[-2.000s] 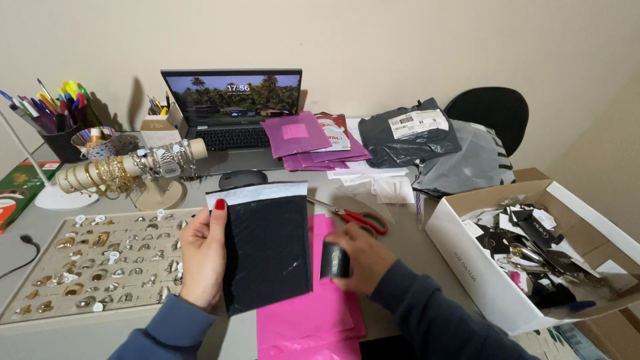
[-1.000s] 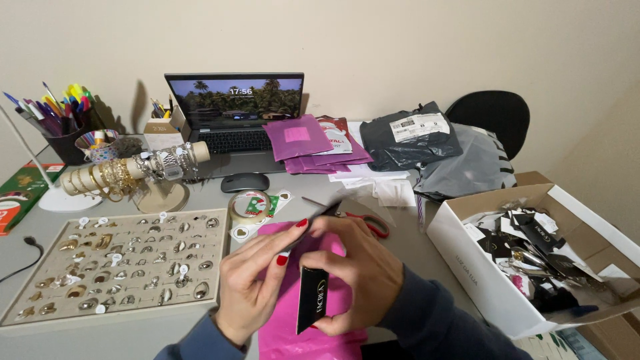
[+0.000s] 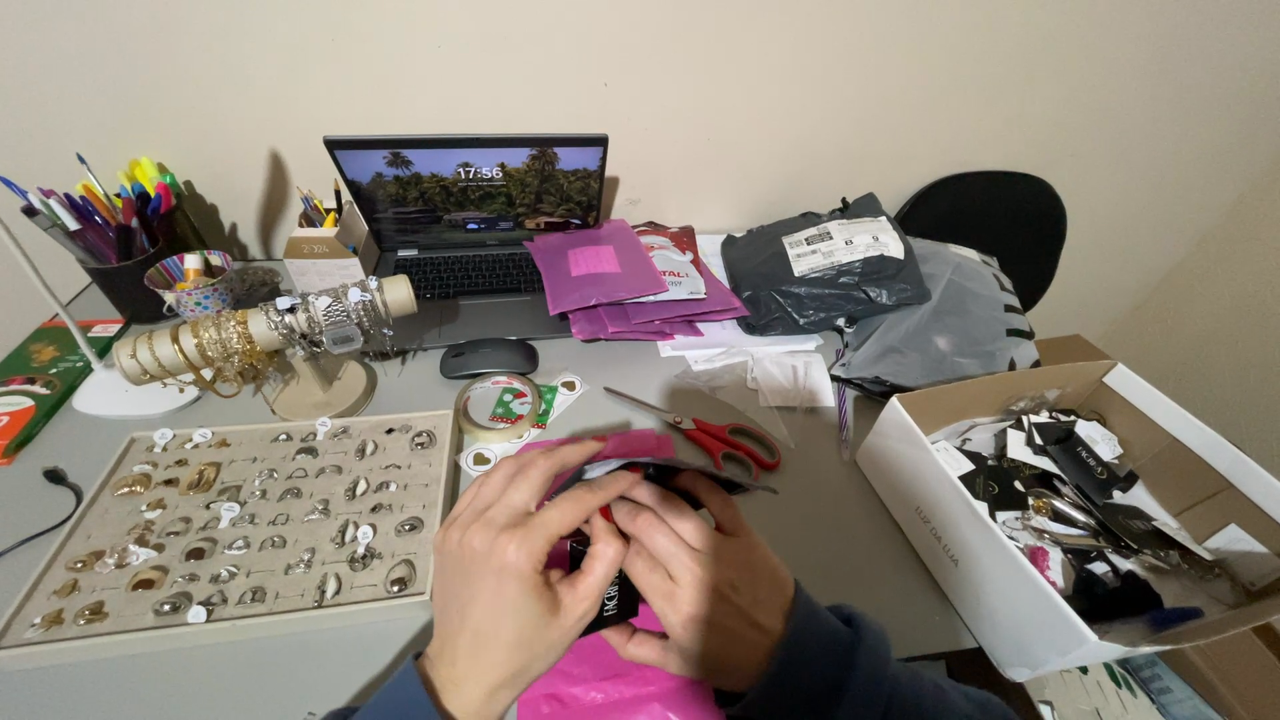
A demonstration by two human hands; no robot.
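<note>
Both hands meet at the lower middle of the head view, above pink plastic mailer bags (image 3: pixel 610 680). A small black card or packet with white lettering (image 3: pixel 613 598) shows between them, its lower end against my right hand (image 3: pixel 700 570). The fingers of my right hand also hold the black plastic mailer (image 3: pixel 720 475), which is seen nearly edge-on. My left hand (image 3: pixel 530 560) pinches at the mailer's near edge, fingertips touching those of the right. Most of the mailer and part of the card are hidden by the fingers. Red-handled scissors (image 3: pixel 725 440) lie just beyond.
A ring tray (image 3: pixel 240 530) and a bracelet stand (image 3: pixel 325 385) are at left. Behind are a laptop (image 3: pixel 465 200), a mouse (image 3: pixel 488 358), a tape roll (image 3: pixel 497 405), purple mailers (image 3: pixel 600 265) and a dark parcel (image 3: pixel 820 280). An open white box of tagged jewellery (image 3: pixel 950 560) stands at right.
Two seconds ago my left hand held the black mailer upright and my right hand held the black card apart from it. The hands have since come together around both, with the mailer tilted.
</note>
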